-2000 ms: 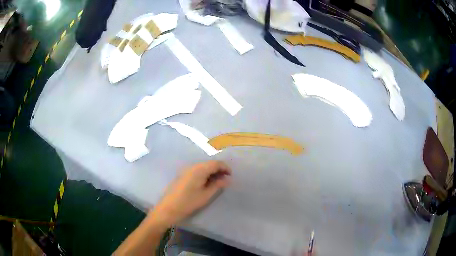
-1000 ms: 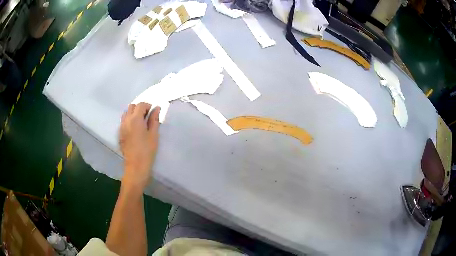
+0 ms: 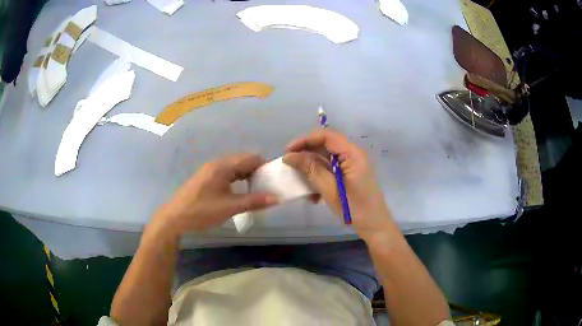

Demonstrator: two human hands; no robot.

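Note:
My left hand [image 3: 220,194] and my right hand [image 3: 332,175] hold a white piece [image 3: 281,180] between them near the table's front edge. The piece is curled and blurred, and its lower end sticks out below my left hand. A blue-purple pencil [image 3: 343,197] also lies in my right hand, its pale patterned end pointing away from me. The tan curved template [image 3: 214,99] lies flat ahead on the left, with writing on it. Its left end touches a narrow white strip [image 3: 143,121]. The stack of white collar pieces [image 3: 92,121] lies further left.
White pieces with tan patches [image 3: 59,56] and a straight white strip [image 3: 137,53] lie at upper left. A white curved band [image 3: 300,19] lies at the far middle. The iron [image 3: 475,111] and a reddish-brown pad [image 3: 478,54] are at the right edge.
My left hand has moved from the stack towards the front middle with a white piece. My right hand has come into view with the pencil and grips the piece too. The view has shifted.

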